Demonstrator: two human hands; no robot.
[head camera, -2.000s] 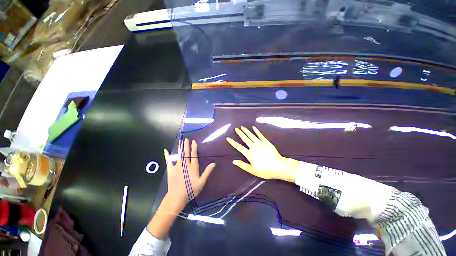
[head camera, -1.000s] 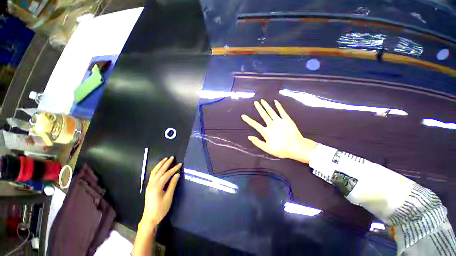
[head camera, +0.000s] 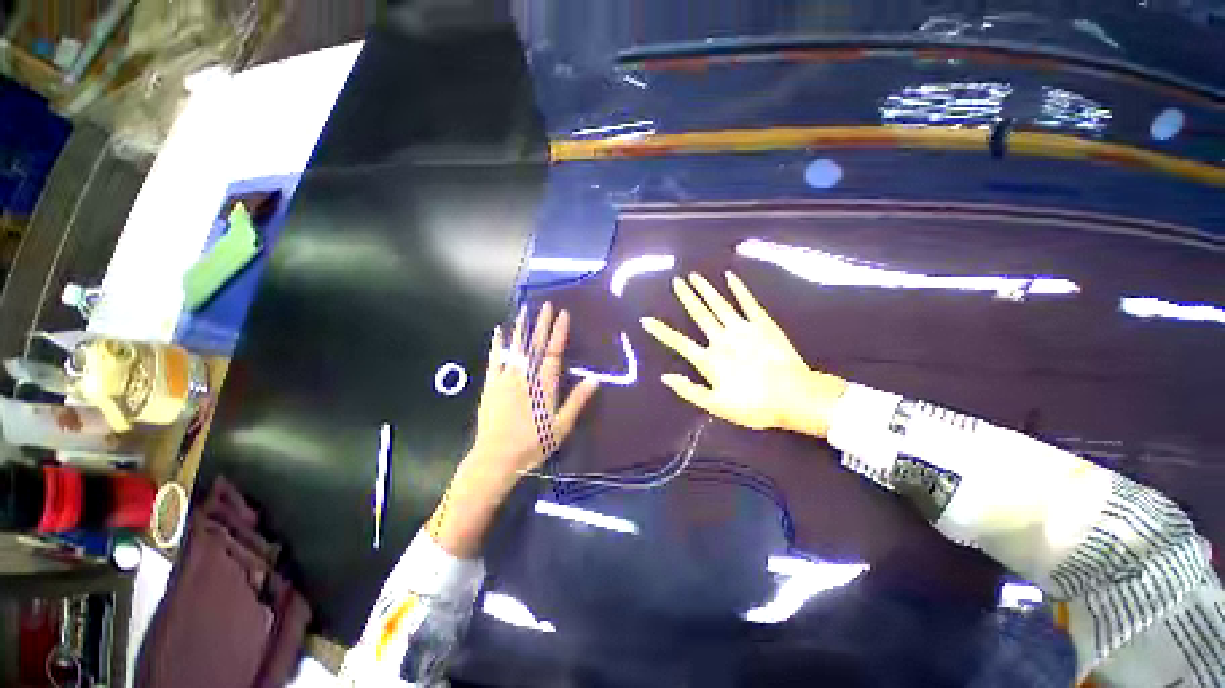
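Observation:
A long dark maroon cut panel (head camera: 927, 370) lies under the glossy clear template cover sheet (head camera: 672, 591), with lamp reflections on the plastic. An amber strip (head camera: 806, 140) crosses the plastic beyond it. My right hand (head camera: 752, 366) is flat on top of the sheet over the panel, fingers spread and empty. My left hand (head camera: 521, 401) is at the panel's left end, palm down, fingers slightly apart. Dark blue outlines show across it, so it appears to be beneath the sheet. I see nothing held in it.
On the black table (head camera: 323, 309) are a white ring (head camera: 450, 378) and a thin pale pen-like stick (head camera: 382, 484). Stacked maroon panels (head camera: 222, 591) sit at lower left. Red thread cones (head camera: 101, 497), a yellowish jar (head camera: 128, 382) and a green object (head camera: 224, 258) on blue stand further left.
Since one second ago, my left hand has moved up and right from the black table to the panel's left end. The reflections there have changed shape. My right hand stays spread on the sheet.

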